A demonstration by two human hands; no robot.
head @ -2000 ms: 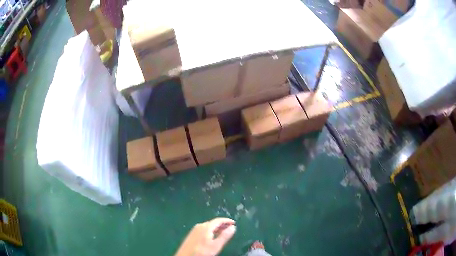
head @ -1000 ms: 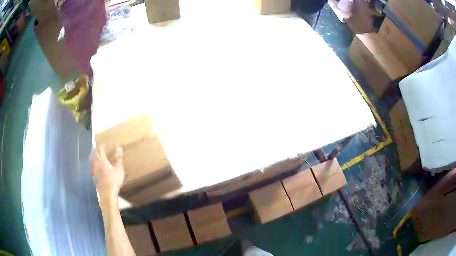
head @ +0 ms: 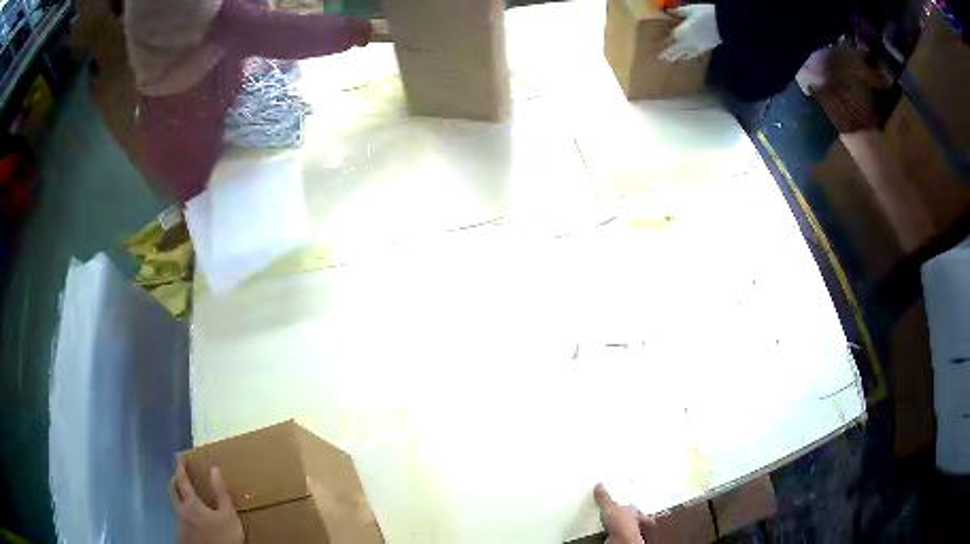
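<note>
A brown carton (head: 271, 489) lies at the near left corner of the white-topped table (head: 479, 351), its lower part cut off by the picture's edge. My left hand (head: 204, 510) is on the carton's left side, with the thumb over its face and the fingers along its edge. My right hand (head: 620, 519) is at the table's front edge, mostly cut off by the picture's bottom. One digit points up over the tabletop. Whether this hand holds anything is hidden.
A person in a maroon sleeve (head: 287, 34) stands far left near a tall carton (head: 452, 58). A gloved hand (head: 693, 34) touches another carton (head: 644, 53). White sheets (head: 250, 223) lie at the table's left. Translucent stack (head: 117, 404) stands left; floor cartons (head: 745, 504) show beneath the table.
The view has moved forward over the table. The near carton appears lower and differently angled, with my left hand still on it. My right hand and the people's arms have come into view.
</note>
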